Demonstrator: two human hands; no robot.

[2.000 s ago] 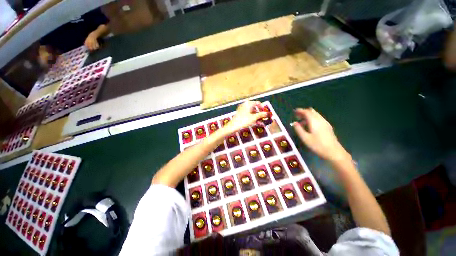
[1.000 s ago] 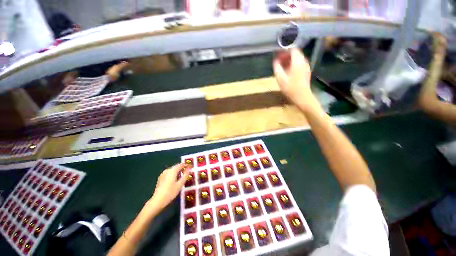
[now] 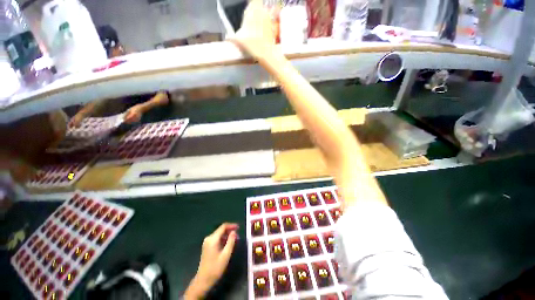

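Note:
A white compartment tray (image 3: pixel 251 234) lies in front of me, with a red-and-black piece (image 3: pixel 295 246) with a gold centre in each visible cell. My right arm and sleeve hide its right part. My right hand (image 3: pixel 256 28) is raised over the shelf edge at the top of the picture, blurred and partly cut off. What it touches or holds cannot be told. My left hand (image 3: pixel 218 252) is low over the green bench, just left of the tray, fingers bent and a little apart, with no clear piece in them.
A second filled tray (image 3: pixel 74 246) and a black-and-white strap (image 3: pixel 130 278) lie left. Beyond are a grey panel (image 3: pixel 226 169), plywood (image 3: pixel 305 164) and clear plastic boxes (image 3: pixel 405 137). Bottles and packets stand on the raised shelf (image 3: pixel 176 61). A person's hands hold a tray at far left.
My right hand has moved from the tray up to the shelf, further left than a second ago. My left hand has moved off the tray to its left side. The view has tilted up.

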